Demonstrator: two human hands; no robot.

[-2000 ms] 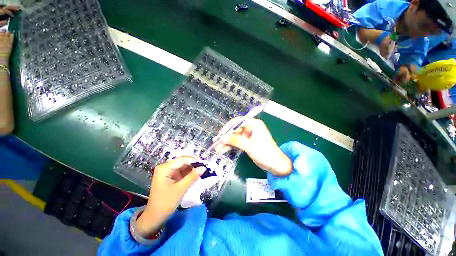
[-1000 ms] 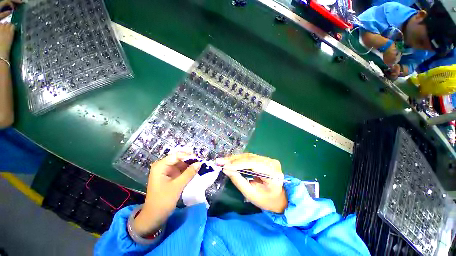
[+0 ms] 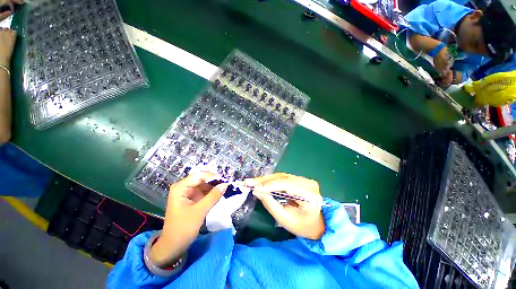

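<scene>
My left hand (image 3: 192, 206) holds a limp white adhesive sheet (image 3: 222, 215) with black patches (image 3: 232, 190) near its top. My right hand (image 3: 291, 204) holds slim metal tweezers (image 3: 293, 197) lying across the palm, and its fingertips are at the right edge of the sheet, close to my left fingertips. Whether the fingertips pinch a small part there is too small to tell. Both hands are over the near end of a clear blister tray (image 3: 226, 127), whose many pockets hold small dark parts.
A stack of filled clear trays (image 3: 85, 62) lies at the left, beside another person's arm (image 3: 5, 84). Black tray stacks (image 3: 416, 186) with a clear tray (image 3: 472, 217) stand at the right. A person in blue (image 3: 438, 28) sits across the line.
My right hand has come down and left from above the tray to the sheet's edge, and the tweezers now lie across its palm. Over the last second both hands have hardly moved.
</scene>
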